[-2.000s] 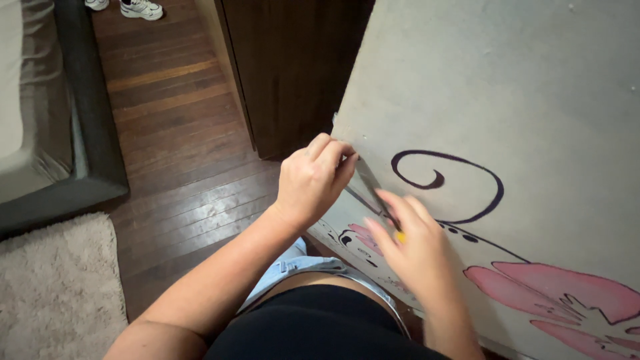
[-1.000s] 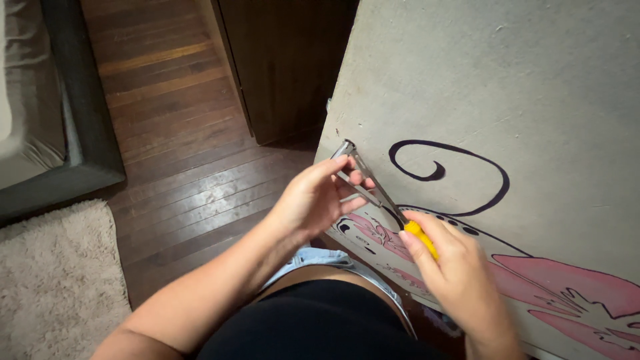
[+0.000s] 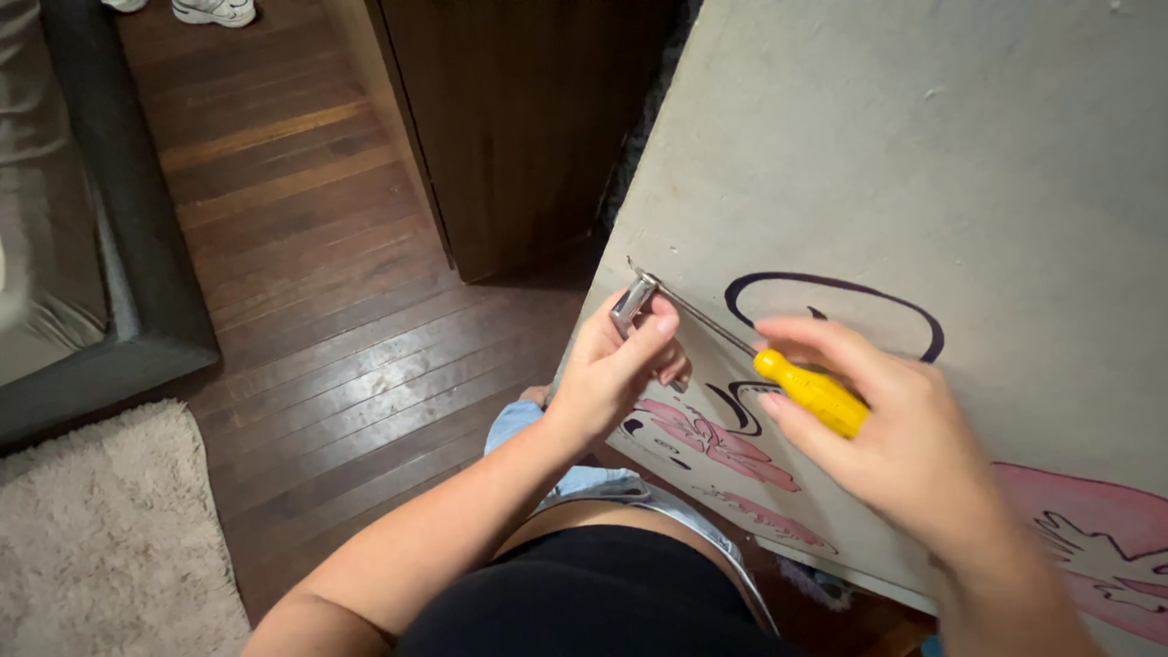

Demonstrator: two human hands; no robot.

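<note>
My left hand (image 3: 620,365) grips a shiny metal bracket-like piece (image 3: 635,301) near the left edge of a pale painted wall panel (image 3: 867,182). A screwdriver with a yellow handle (image 3: 812,392) points up and to the left, its shaft meeting the top end of the metal piece. Around the yellow handle, my right hand (image 3: 876,429) has its thumb and fingers spread, the thumb close to the handle; whether the palm bears on it I cannot tell. Black swirls and pink flowers are painted on the panel around my hands.
A dark wooden cabinet (image 3: 520,128) stands behind the panel's left edge. Left of it runs a wooden floor (image 3: 301,383), with a grey bed frame (image 3: 155,274) and a shaggy beige rug (image 3: 109,529) further left. White shoes (image 3: 214,9) show at the top.
The metal piece has turned in my left hand, and its top end now meets the screwdriver shaft. My right hand's fingers have spread from their closer grip on the yellow handle.
</note>
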